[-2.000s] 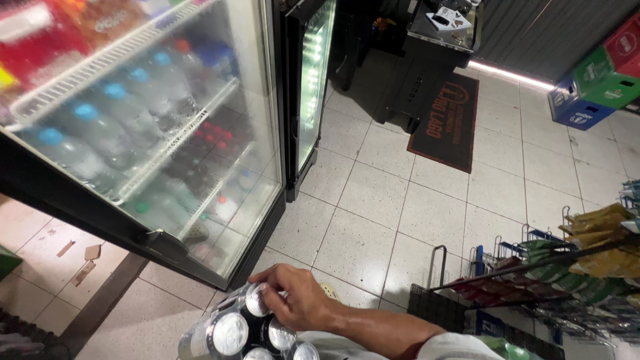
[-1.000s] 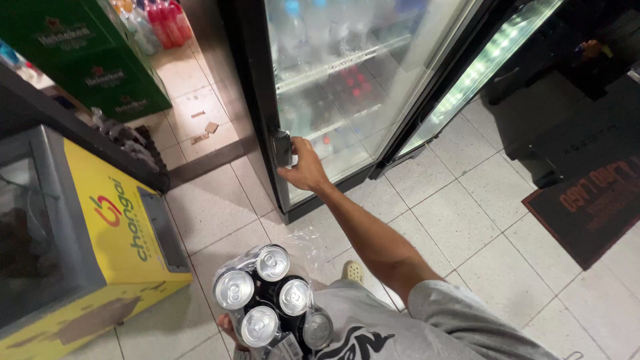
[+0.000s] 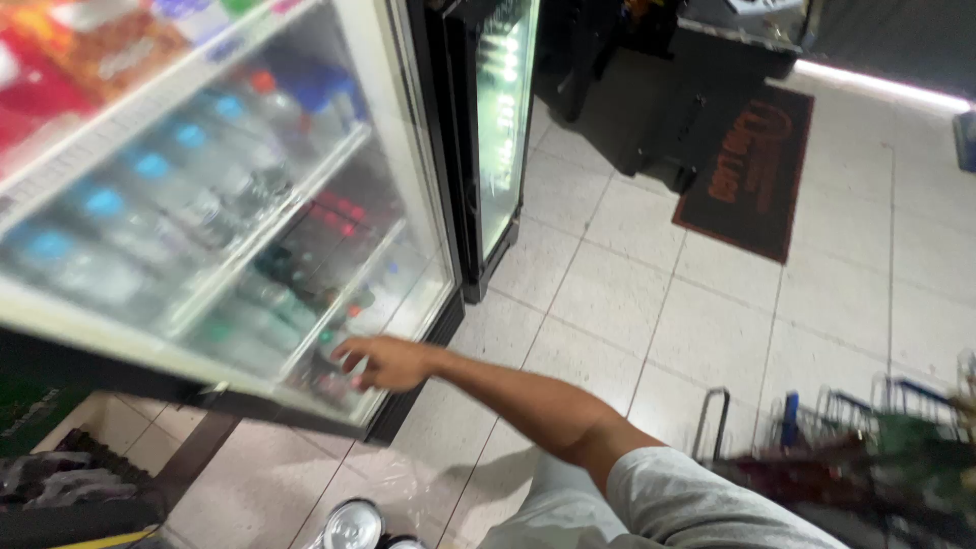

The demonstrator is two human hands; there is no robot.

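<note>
My right hand reaches across from the lower right, its fingers apart and slightly bent, with nothing in them. It is in front of the lower corner of the glass-door drinks fridge; whether it touches the glass I cannot tell. Behind the fogged glass stand clear bottles with blue caps, and lower down some with green caps. Silver-topped drink cans in clear plastic wrap show at the bottom edge, cut off by the frame. My left hand is out of view.
A second lit fridge stands beside the first. A dark doormat with orange lettering lies on the white tiled floor. At the lower right is a wire rack with hanging packets. A green crate is at the left.
One second ago my right hand was on the fridge door's handle; now it is off it, fingers apart. My left hand, earlier under the wrapped cans, is out of view. The view has swung to the right.
</note>
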